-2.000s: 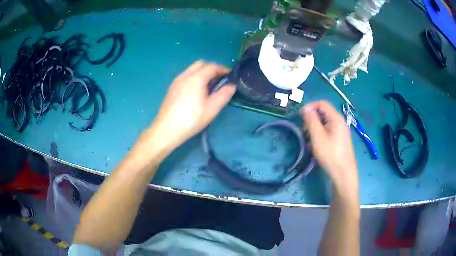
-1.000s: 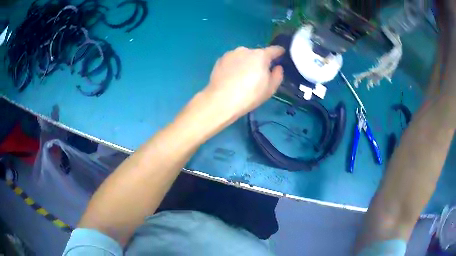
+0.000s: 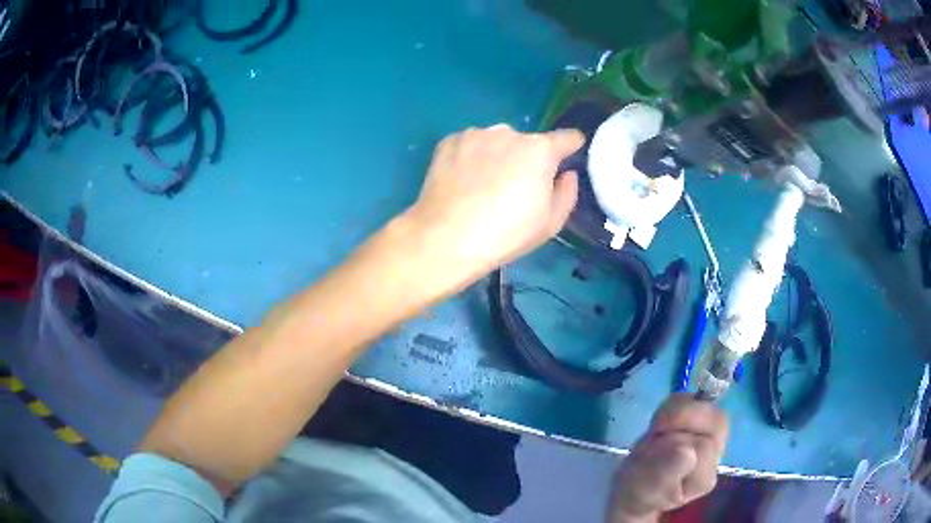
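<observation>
My left hand is beside the press fixture, its thumb and forefinger at the dark pad and seemingly pinching the end of the headband assembly; the contact is partly hidden. The headband assembly lies curved on the bench below the fixture, with a thin cable inside its loop. The white C-shaped press fixture sits under the ram of the green hand press. My right hand is closed around the lower end of the press handle, which is wrapped in white cloth and slants down toward me.
Blue-handled pliers lie right of the headband, partly behind the handle. Another headband lies farther right. Thin C-shaped trims are piled at upper left. A translucent plastic bag hangs below the bench edge.
My right hand has come down from the upper right with the press handle, which now points toward me. My left hand has stayed at the fixture. The headband remains on the bench.
</observation>
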